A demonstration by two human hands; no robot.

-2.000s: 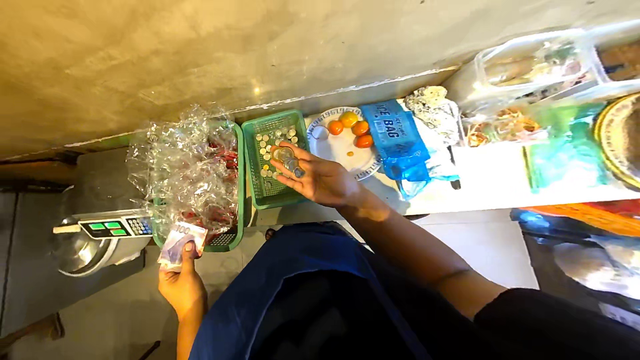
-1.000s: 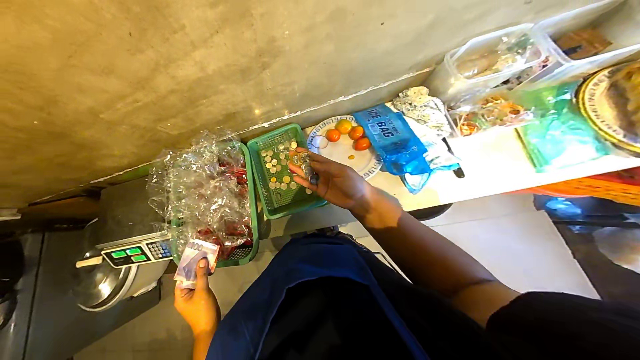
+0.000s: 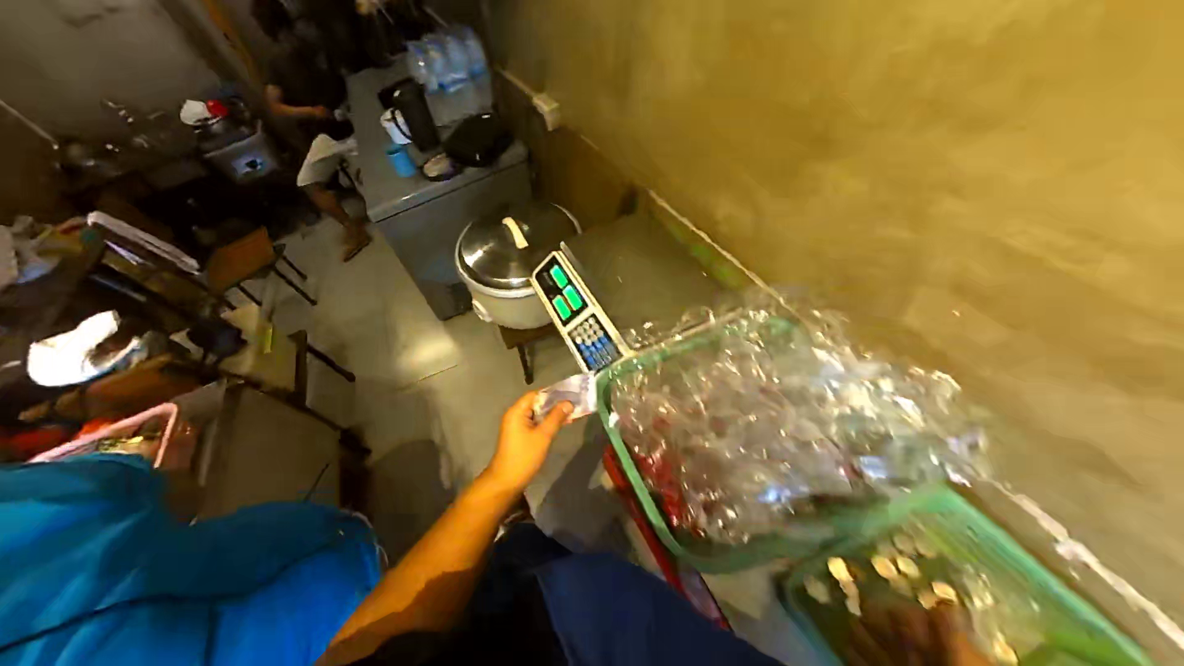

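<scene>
My left hand (image 3: 527, 435) pinches a folded banknote (image 3: 566, 396) between thumb and fingers, beside the corner of a green plastic basket (image 3: 638, 504). Clear plastic bags (image 3: 740, 425) heap over that basket, with something red beneath them. At the lower right edge, my right hand (image 3: 911, 634) is blurred and partly cut off, down in a smaller green basket (image 3: 1036, 564) among scattered coins (image 3: 893, 566). Whether its fingers hold any coin cannot be seen. Just beyond the banknote is a digital scale's lit panel and keypad (image 3: 578, 314).
A lidded rice cooker (image 3: 509, 254) stands past the scale. Farther off, a person (image 3: 310, 111) is beside a grey counter (image 3: 416, 190) bearing a black jug and water bottles. Wooden chairs (image 3: 242, 262) and a table are at left. Blue cloth (image 3: 231, 583) fills the lower left, and a wall runs along the right.
The view has swung left toward the room. My right hand, earlier raised over the coin basket, is now lower among the coins. My left hand still holds the banknote.
</scene>
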